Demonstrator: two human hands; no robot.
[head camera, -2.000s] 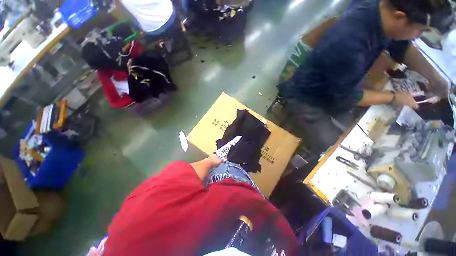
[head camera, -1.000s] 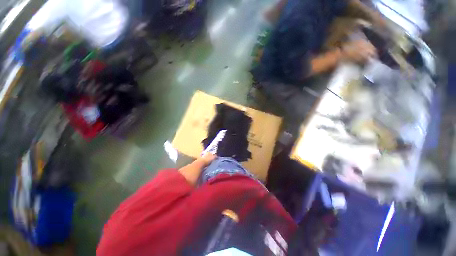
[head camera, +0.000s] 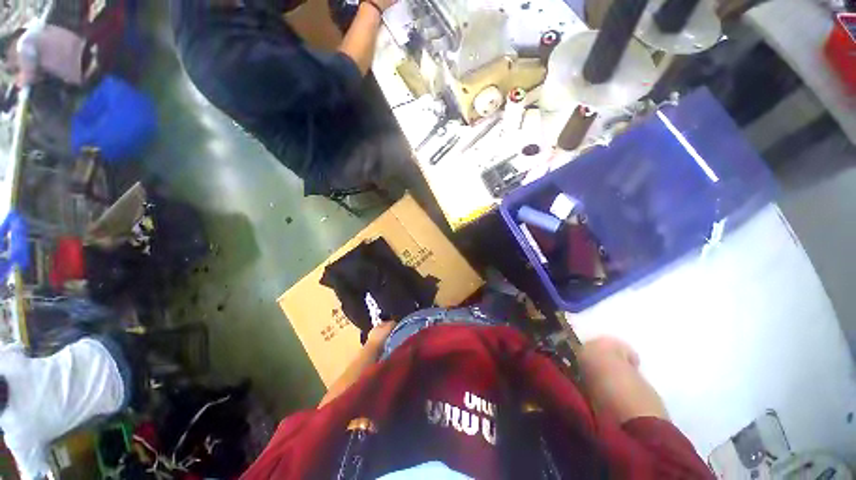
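Black fabric pieces (head camera: 380, 278) lie loosely on a brown cardboard box (head camera: 305, 305) in front of me. My left hand (head camera: 377, 338) is low at the near edge of the black fabric, partly hidden by my body, and holds a small white lace piece (head camera: 373, 308) that points up over the black. My right hand (head camera: 608, 361) is blurred at the left edge of a white table (head camera: 727, 319). Its fingers look curled, but I cannot tell whether it holds anything.
A blue plastic bin (head camera: 648, 206) with a few things inside is at the white table's far edge. Beyond the box, a person in dark clothes (head camera: 272, 84) works at a sewing machine table (head camera: 450, 202) with thread cones (head camera: 575, 127). Another person in white (head camera: 80, 384) is at far left.
The view has swung to the right, bringing the blue bin, the white table and my right hand into view. My left hand still holds the lace by the black fabric.
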